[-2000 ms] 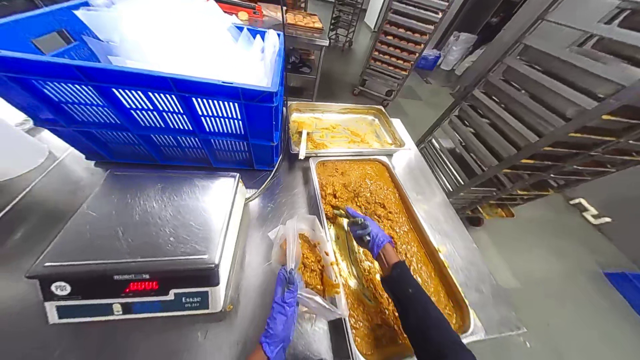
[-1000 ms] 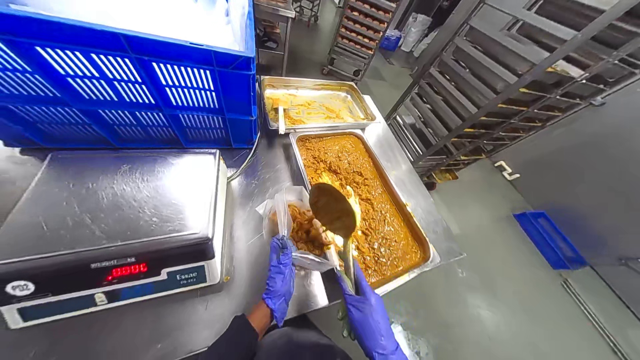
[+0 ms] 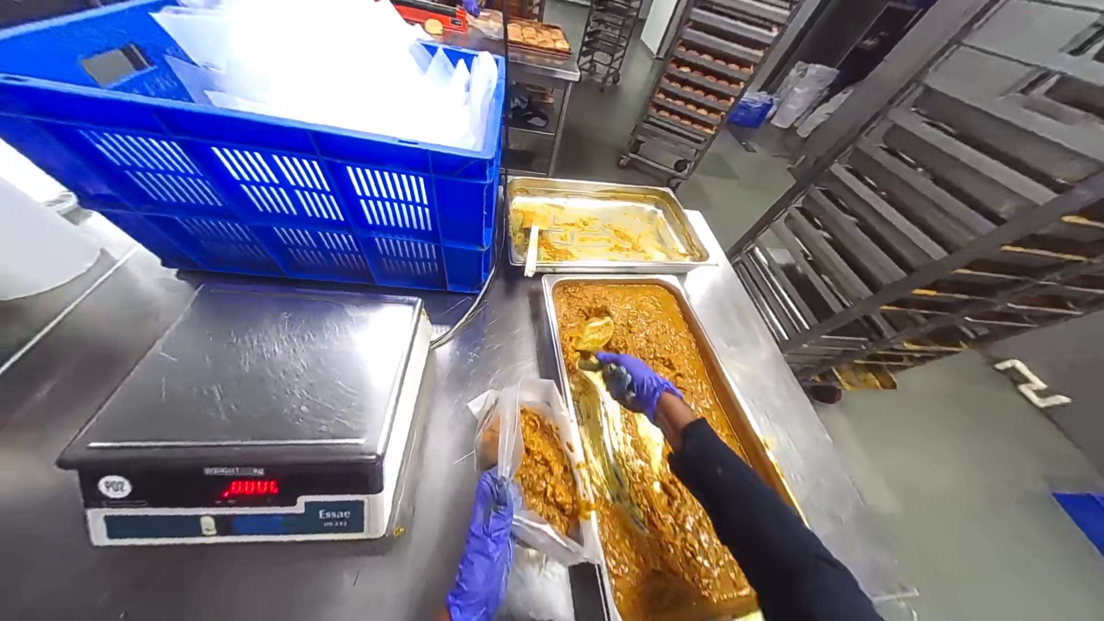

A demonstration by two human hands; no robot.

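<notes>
My left hand (image 3: 485,539), in a purple glove, grips the near left side of a clear plastic bag (image 3: 535,470) partly filled with brown saucy food. The bag's mouth is spread beside a deep steel tray (image 3: 703,354) of the same chunky food. Over the far left part of that tray, my right hand (image 3: 634,382), also gloved, is closed on the handle of a ladle (image 3: 595,333), whose bowl is down at the food. Streaks of bare tray bottom show through the sauce under my right hand. An Essae weighing scale (image 3: 250,371) stands to the left with nothing on its plate.
A blue plastic crate (image 3: 293,207) full of clear bags stands behind the scale. Beyond the food tray lies a second steel tray (image 3: 604,226) with sauce remnants and a white-handled utensil (image 3: 532,250). Metal racks (image 3: 906,233) rise at the right; a loaded trolley rack (image 3: 703,86) stands farther back.
The ladle was over the bag's edge one second ago, in my right hand. My right hand has since moved out over the food tray, and the ladle is at the food. My left hand stays on the bag.
</notes>
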